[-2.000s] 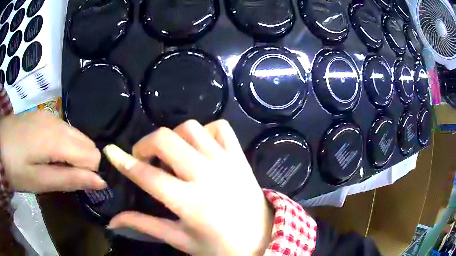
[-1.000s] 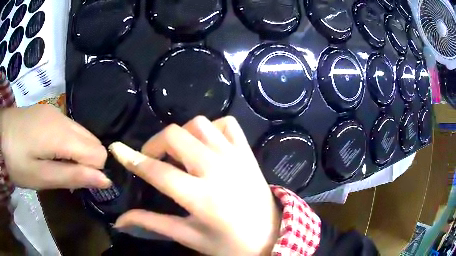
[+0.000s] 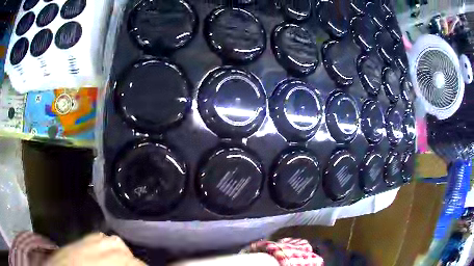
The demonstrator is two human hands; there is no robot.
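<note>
A black blister tray (image 3: 192, 208) holds rows of glossy round black lids. In the front row, the second lid (image 3: 231, 181) and those right of it show pale printed lines. The leftmost front lid (image 3: 149, 177) shows only a small pale mark. The second row shows bright ring reflections. My left hand (image 3: 99, 252) is at the bottom left edge, cut off, its fingers hidden. My right hand (image 3: 228, 261) is a pale sliver at the bottom edge beside its red checked cuff (image 3: 291, 252). Whether either hand holds anything cannot be seen.
A label sheet (image 3: 86, 47) with black round stickers lies at the upper left, above a blue-and-orange printed board (image 3: 62, 111). White sheeting (image 3: 358, 208) shows under the tray's front edge. A brown carton (image 3: 379, 228) is at the lower right. A white fan (image 3: 439, 78) stands at the right.
Both hands have moved down from the tray's front left corner to the bottom edge, uncovering the front lids. The view has shifted, so the tray, label sheet and fan appear farther in.
</note>
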